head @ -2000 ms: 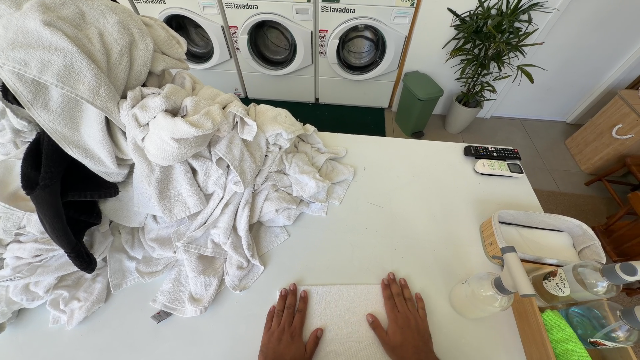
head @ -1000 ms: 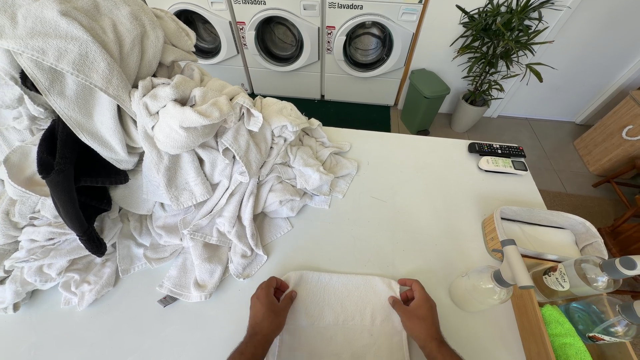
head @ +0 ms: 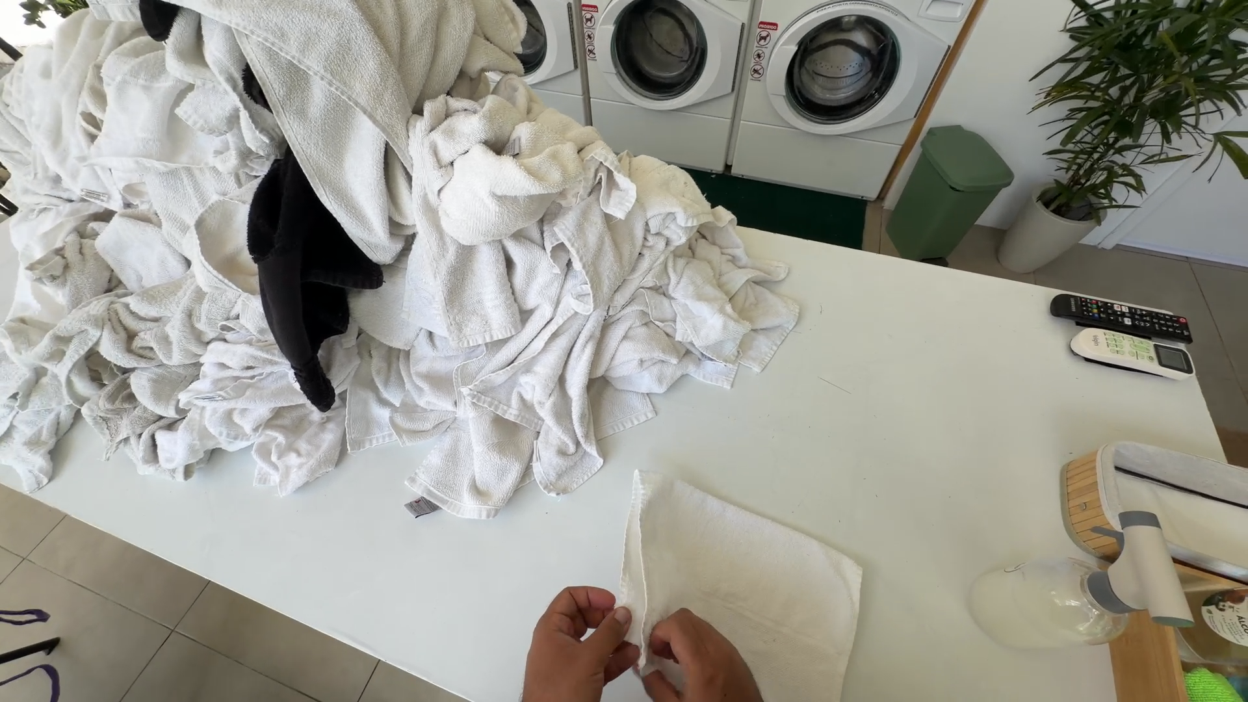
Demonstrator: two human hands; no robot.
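Note:
A small white cloth point(head: 751, 585) lies spread near the front edge of the white table. My left hand point(head: 580, 643) pinches its left edge between thumb and fingers. Right beside it, my right hand point(head: 700, 655) is at the same edge, its fingers curled on the cloth; its fingertips are partly hidden. A large heap of crumpled white towels point(head: 546, 292) covers the table's left and back, with a black cloth point(head: 302, 273) hanging among them.
Two remote controls point(head: 1121, 318) rest at the table's right edge. A spray bottle point(head: 1053, 600) and a lined basket point(head: 1082, 497) stand at the right. Front-loading machines point(head: 843, 63), a green bin point(head: 946, 195) and a potted plant point(head: 1048, 229) are behind the table.
Two seconds ago both hands lay flat beside the cloth; one second ago they held opposite sides of it. Now they are together at its left edge. The view has shifted left.

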